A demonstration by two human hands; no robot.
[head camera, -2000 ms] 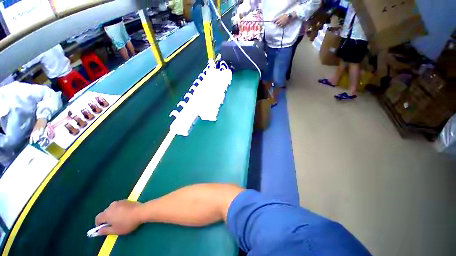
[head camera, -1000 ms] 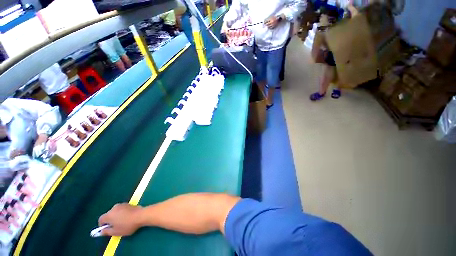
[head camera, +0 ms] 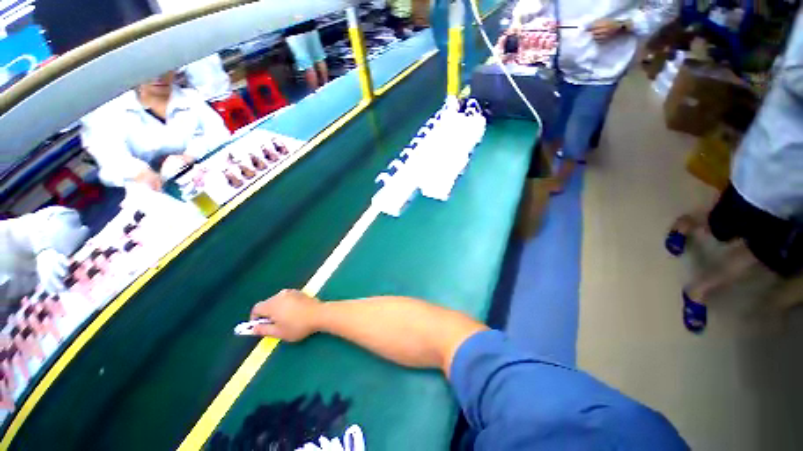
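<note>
My right hand (head camera: 289,315) rests over the yellow line on the green bench, its fingers closed on a small white piece (head camera: 253,327) that sticks out at the left. My left hand is not in view. A loose heap of small black parts (head camera: 295,421) lies at the bottom edge of the picture. White loops (head camera: 348,440) lie beside it, cut off by the edge. A row of white units (head camera: 431,163) with hooks stands farther up the bench along the line.
A dark box (head camera: 511,92) stands at the bench's far end. Yellow posts (head camera: 361,66) rise beyond the belt. Opposite, workers in pale coats sit by white boards (head camera: 114,255) with pink-brown and black parts. A person (head camera: 762,176) walks in the right aisle.
The view has shifted left and down, bringing in the black heap and white loops. My right hand still holds the white piece. The person in the aisle has come closer and the large carton has left view.
</note>
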